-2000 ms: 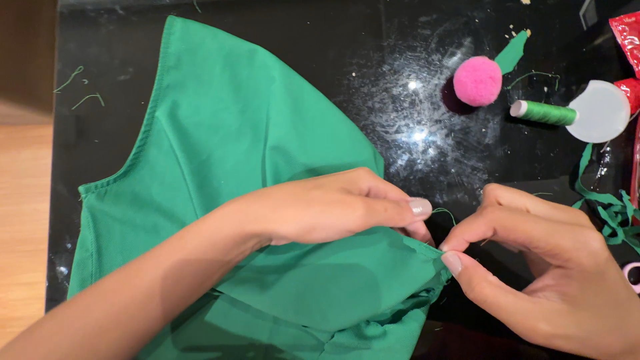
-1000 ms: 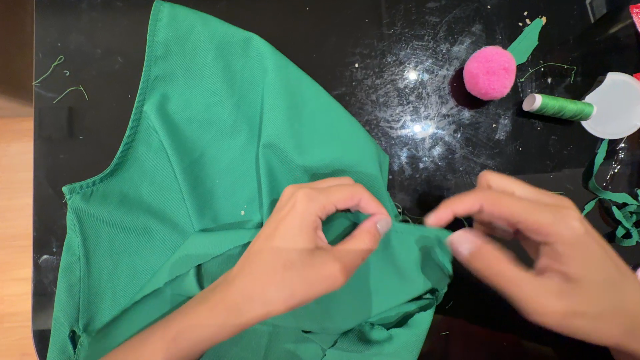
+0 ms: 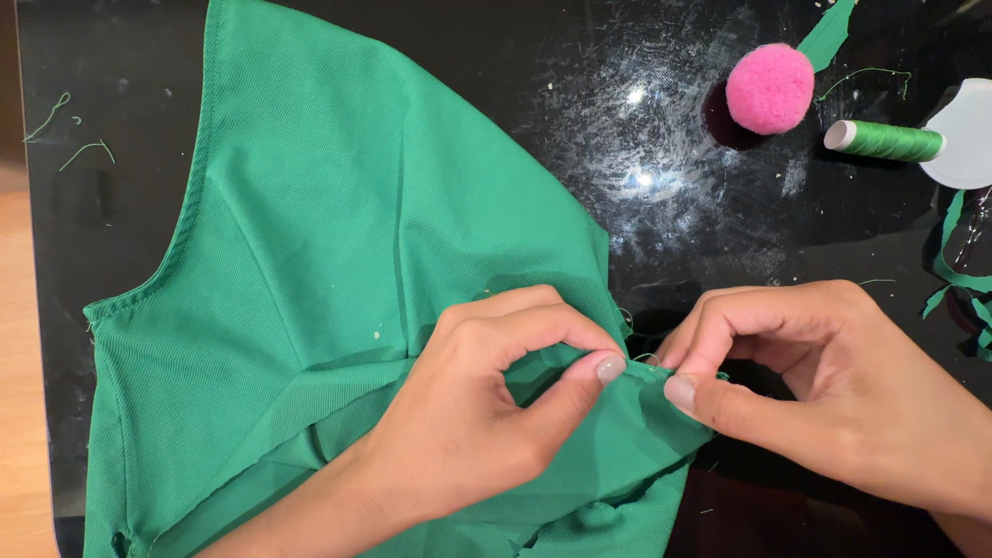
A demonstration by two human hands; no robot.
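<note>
A piece of green twill fabric [image 3: 325, 194] with a stitched curved hem at its left lies across the glossy black surface. My left hand [image 3: 504, 395] pinches the fabric's upper edge between thumb and index finger, right of the centre. Just to its right, my right hand [image 3: 806, 387] pinches the same edge near its corner, with the thumb in front. Loose green thread shows along the edge between the two hands. Below them the cloth hangs in folds with a frayed, raw edge. Whether a needle is in my right fingers cannot be seen.
A pink pompom [image 3: 770, 89] sits at the upper right beside a green fabric scrap [image 3: 829, 35]. A spool of green thread [image 3: 891, 141] lies against a white disc [image 3: 965, 133]. Green fabric strips [image 3: 952, 263] are at the right edge, thread snippets [image 3: 53, 116] at the upper left.
My left hand's thumb and index finger now form a pinch on the edge, where two seconds ago the hand lay flatter over the cloth. My right hand moved off the edge, then back onto it.
</note>
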